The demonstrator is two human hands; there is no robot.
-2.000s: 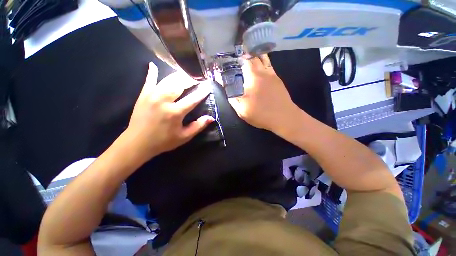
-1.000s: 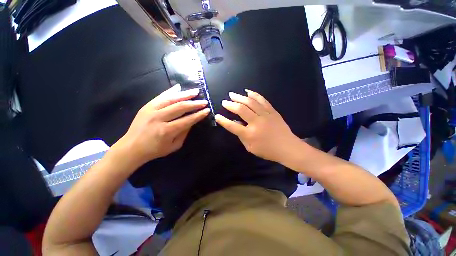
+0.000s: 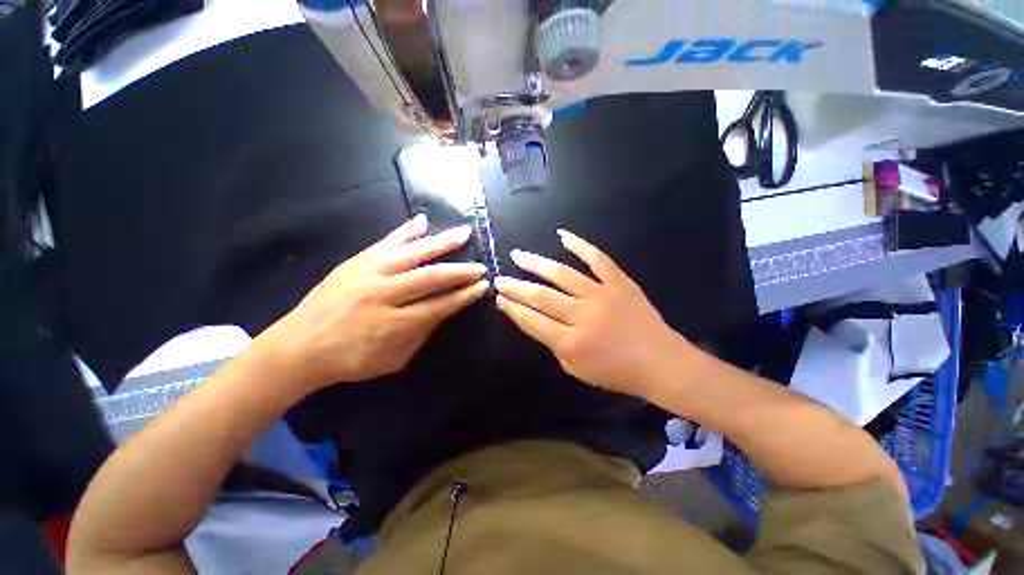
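A large black garment panel [image 3: 236, 169] lies spread under the white sewing machine head [image 3: 719, 51] with "JACK" lettering. A narrow black strip [image 3: 432, 185] with a pale line along its right edge lies on the panel, glaring under the lamp just in front of the presser foot [image 3: 477, 140]. My left hand [image 3: 376, 298] lies flat on the strip's near part, fingers spread. My right hand [image 3: 595, 315] lies flat on the panel just right of the pale line, fingers apart. The fingertips of both hands nearly meet at the line. Neither hand grips anything.
Black-handled scissors [image 3: 764, 140] and a small box [image 3: 904, 185] lie right of the machine. A tape rule [image 3: 820, 258] runs along the front edge. A stack of black pieces [image 3: 112, 28] is at the upper left. A blue basket [image 3: 926, 427] with white cloth stands at the lower right.
Over two seconds, my hands have drawn back from the presser foot towards me and now lie flat on the work. The glaring strip beside the needle is uncovered. The camera view has shifted slightly.
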